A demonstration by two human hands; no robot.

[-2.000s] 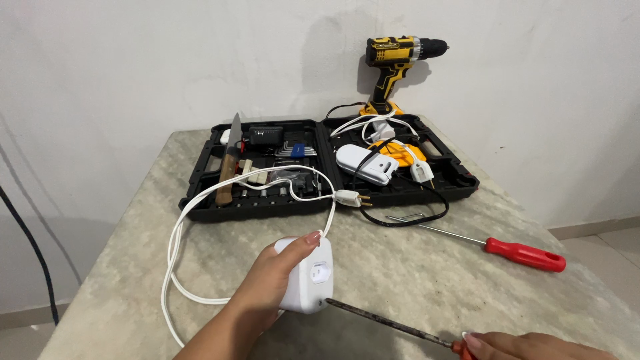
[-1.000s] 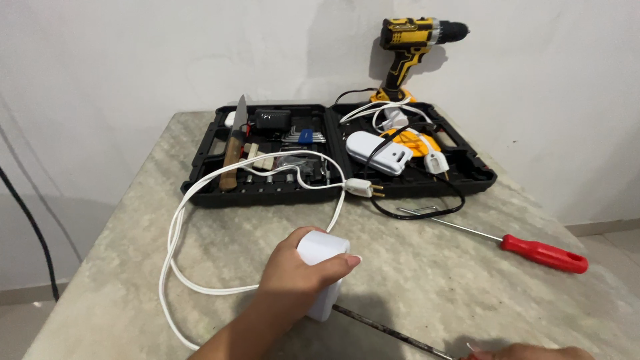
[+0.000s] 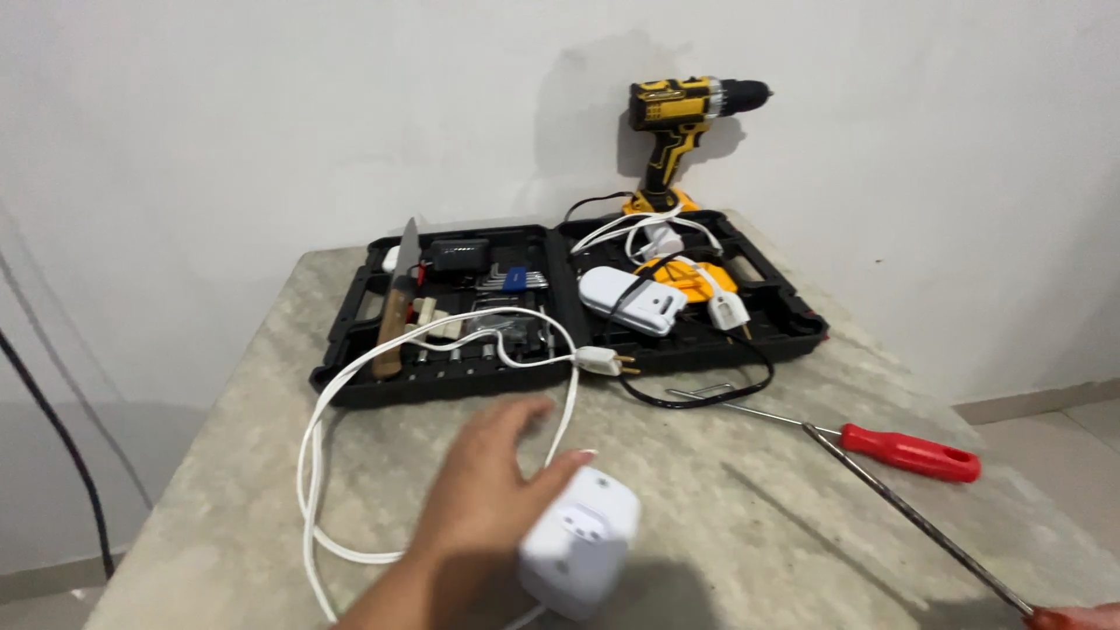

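Observation:
My left hand (image 3: 490,490) is beside a white plastic power socket box (image 3: 579,542), its thumb at the box's upper edge and its fingers raised and apart. The box has a three-hole outlet on its face and a white cord at its lower end. At the bottom right corner, my right hand (image 3: 1072,617) holds a long, worn screwdriver (image 3: 919,521) by its handle, mostly out of frame. The shaft points up and left, its tip near a red-handled screwdriver (image 3: 910,452) that lies on the stone-topped table (image 3: 744,560).
Behind lies an open black tool case (image 3: 560,306) with a wooden-handled knife (image 3: 398,315), hex keys (image 3: 516,279), a white device (image 3: 632,300) and plugs. A yellow and black cordless drill (image 3: 678,131) stands behind it. A looped white cord (image 3: 308,455) crosses the left.
The left hand's fingers have spread from their grip around the white box, whose outlet face shows again. The long screwdriver has moved from the box toward the right.

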